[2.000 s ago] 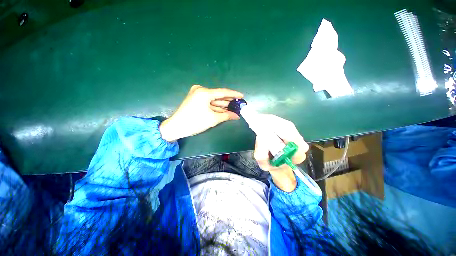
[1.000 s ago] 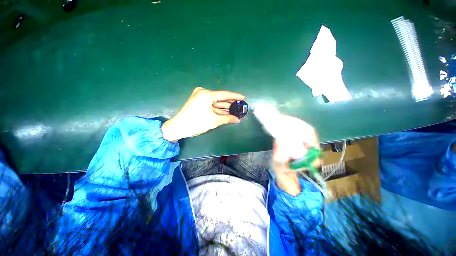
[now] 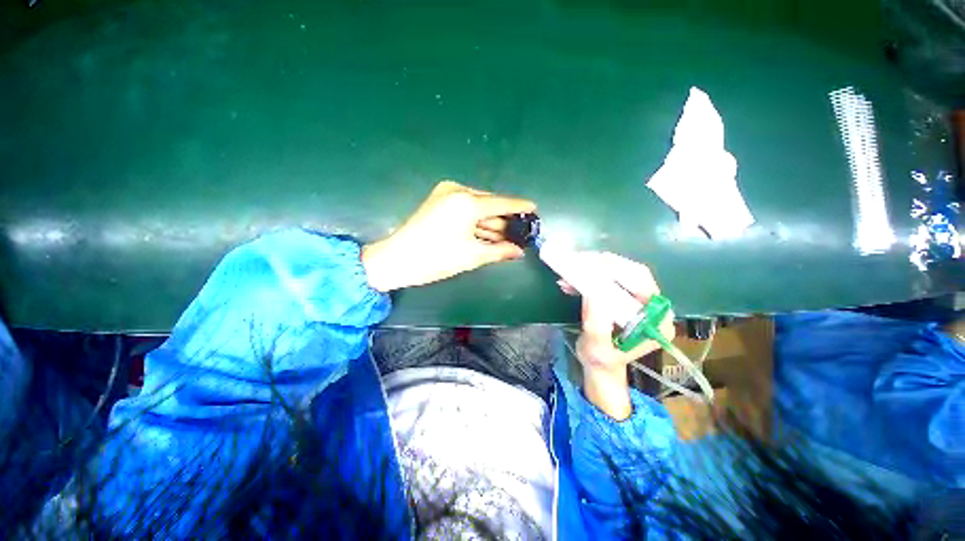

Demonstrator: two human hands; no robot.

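My left hand [image 3: 444,239] pinches a small black round part [image 3: 522,229] between thumb and fingers above the green belt [image 3: 317,127]. My right hand [image 3: 614,306] holds a whitish glue syringe [image 3: 566,260] with its narrow front end at the right side of the part. Whether the tip touches the part cannot be told. A bright green cap [image 3: 648,324] sits at the syringe's rear, with a pale air hose [image 3: 688,367] trailing from it.
A crumpled white tissue [image 3: 703,174] lies on the belt right of my hands. A ribbed white strip stack [image 3: 863,169] lies farther right, beside shiny small pieces [image 3: 935,222]. An open cardboard box [image 3: 746,370] is below the belt's edge. A neighbour's blue sleeve [image 3: 899,365] shows at right.
The syringe moved away from the black part, then back close to it. The view has shifted, so the tissue and strips appear lower. The dark parts at the upper left are out of view.
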